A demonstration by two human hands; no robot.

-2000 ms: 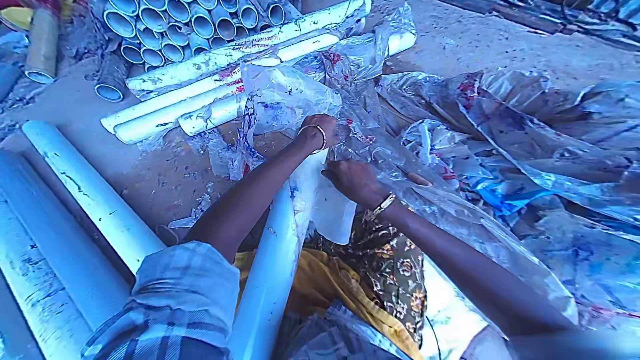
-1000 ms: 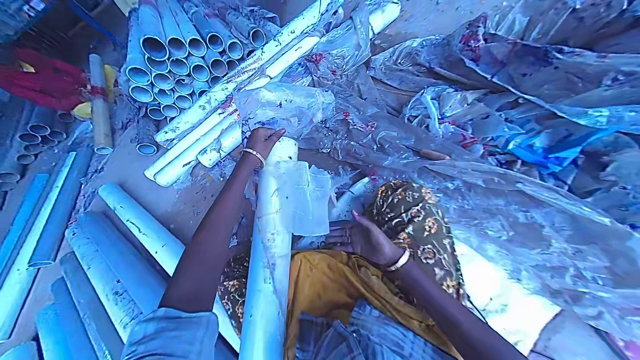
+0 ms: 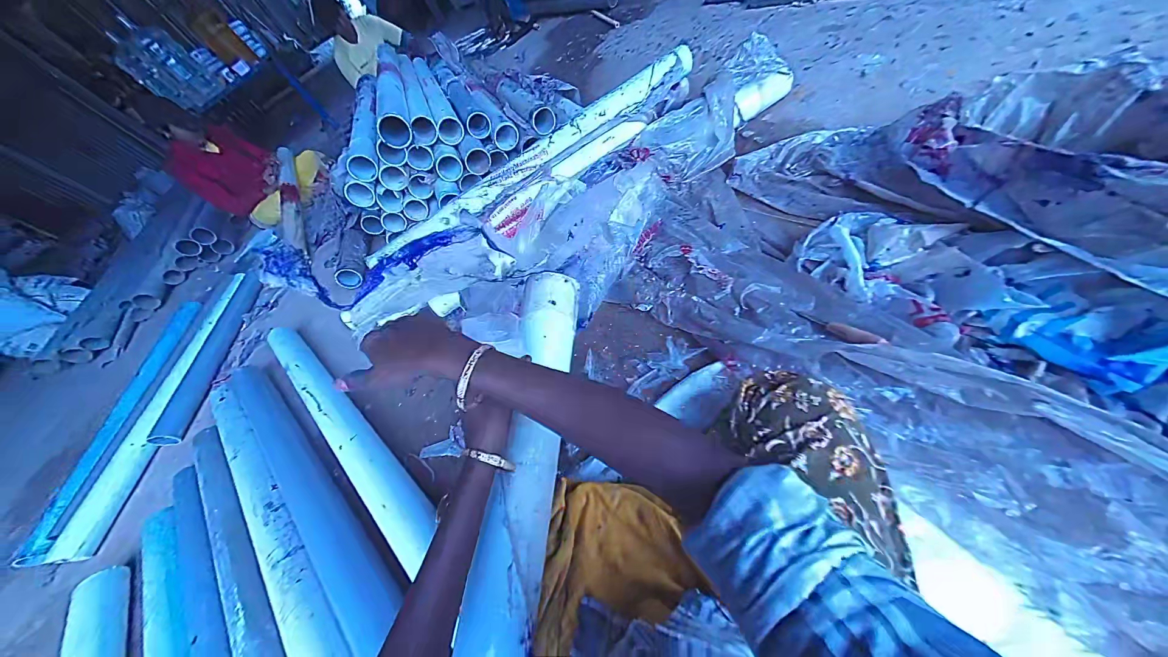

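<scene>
A white plastic pipe (image 3: 547, 328) slopes up from my lap, its far end near crumpled clear plastic film (image 3: 630, 210). My right forearm crosses over this pipe, and my right hand (image 3: 411, 351) is to its left, with its fingers toward the row of pipes. Under it, my left hand (image 3: 484, 411) is mostly hidden by the right wrist and forearm; whether it grips anything does not show. A scrap of film (image 3: 444, 447) hangs by the left bracelet. What the right hand holds, if anything, is unclear.
Several loose pipes (image 3: 347, 429) lie at the left. Beyond them are stacked pipes (image 3: 420, 155) and film-wrapped pipes (image 3: 584, 128). Plastic sheeting (image 3: 1004, 365) spreads across the right, with a pointed wooden-handled tool (image 3: 853, 333) on it. A person (image 3: 360, 46) is at the back.
My right hand has moved left across the pipe, over my left arm. The translucent piece of film that lay against the pipe's right side is no longer there. The view has swung left.
</scene>
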